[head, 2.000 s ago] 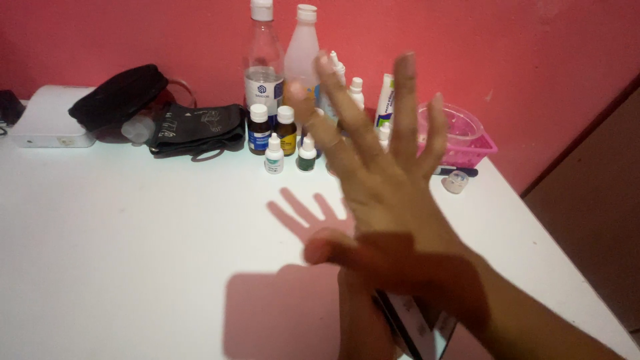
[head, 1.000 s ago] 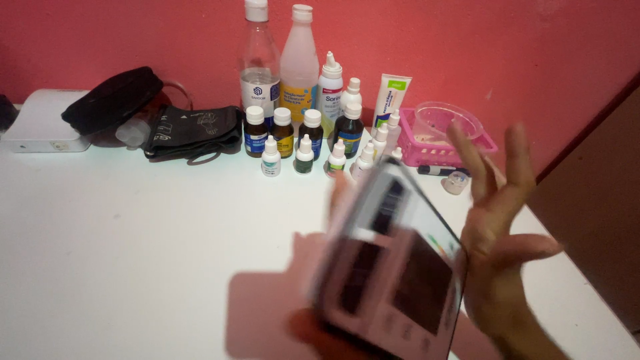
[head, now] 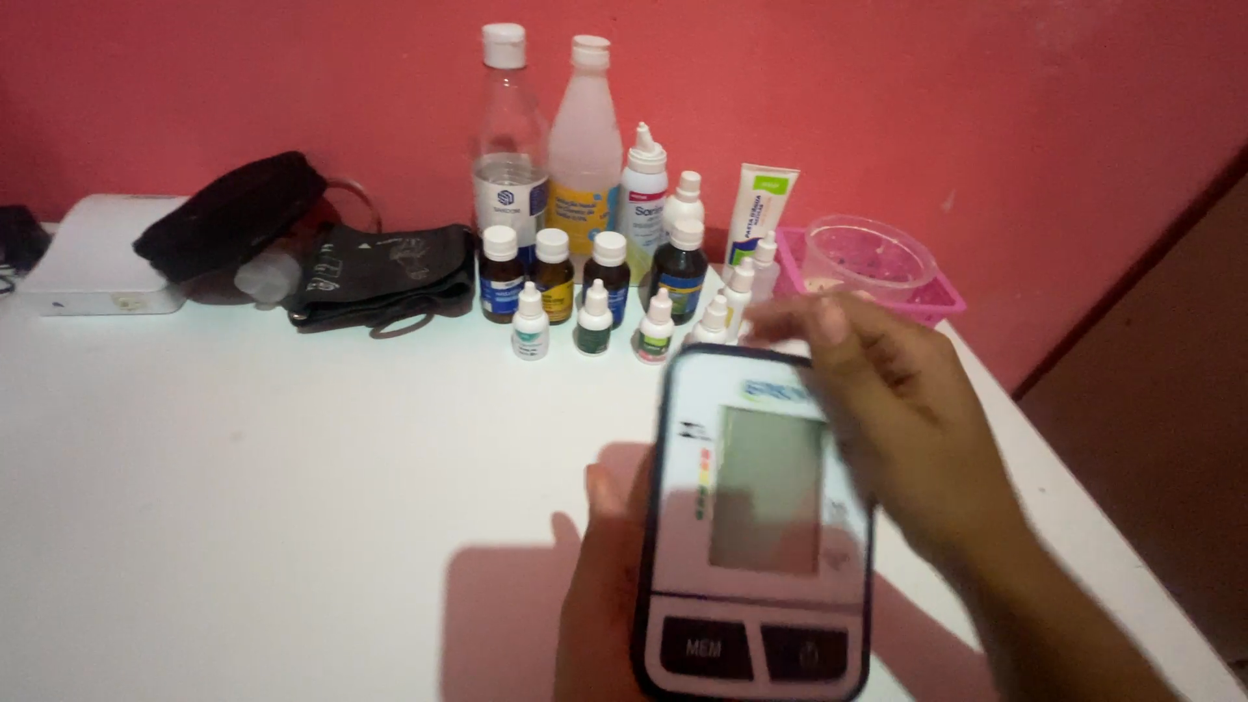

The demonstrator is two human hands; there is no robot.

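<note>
A digital blood pressure monitor [head: 765,517], white-faced with a dark rim, faces me upright; its display looks blank, with two dark buttons below. My left hand [head: 604,585] grips it from behind and the left side, most of the hand hidden by the device. At the monitor's upper right edge is my right hand [head: 902,419], fingers bent over that corner; whether they touch or grip it cannot be told. Beyond, a black arm cuff [head: 385,273] lies folded on the white table [head: 234,487], beside a black fabric pouch [head: 234,214].
Along the red wall stand a clear bottle [head: 512,127], a frosted bottle [head: 585,146], a spray bottle [head: 643,205], brown medicine bottles [head: 500,278], small dropper bottles [head: 530,327] and a tube [head: 760,214]. A pink basket [head: 941,302] holds a clear tub. A white box [head: 97,258] sits left.
The monitor has turned to face me more squarely. My right hand, spread in front of the bottles at first and then apart at the right, is now at the monitor's upper corner with fingers bent.
</note>
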